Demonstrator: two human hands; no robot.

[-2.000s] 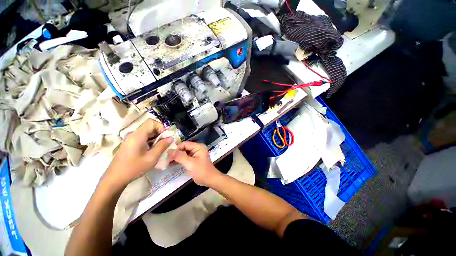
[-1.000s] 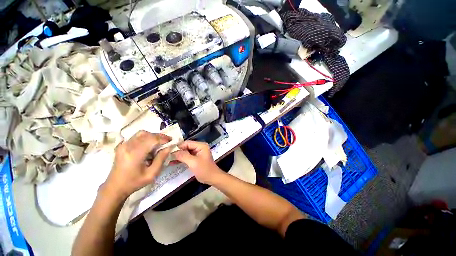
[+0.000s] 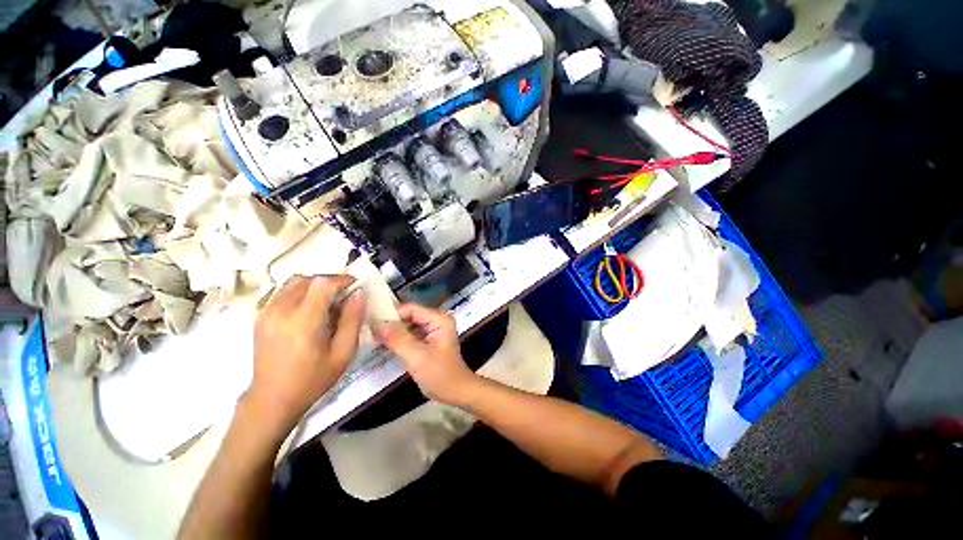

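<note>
A small beige fabric piece (image 3: pixel 376 295) lies at the front of the white overlock machine (image 3: pixel 370 90), below the dark needle area (image 3: pixel 385 237). My left hand (image 3: pixel 306 343) is on its left side, fingers bent over the cloth. My right hand (image 3: pixel 428 348) pinches its right edge between thumb and fingers. Part of the cloth is hidden under my left hand. A broad beige panel (image 3: pixel 396 454) with a curved edge hangs below the table edge over my lap.
A crumpled beige pile (image 3: pixel 116 222) lies left of the machine. A phone-like dark rectangle (image 3: pixel 531 214), red cords (image 3: pixel 660 164) and a yellow item lie right. A blue crate (image 3: pixel 776 359) holds white pieces (image 3: pixel 671 295) and red-orange scissor loops (image 3: pixel 618 280). Striped cloth (image 3: pixel 697 53) lies behind.
The fabric, bunched between my fingers two seconds ago, now lies flatter and extends up toward the needle area. My left hand's fingers have spread along it. The whole view has shifted slightly.
</note>
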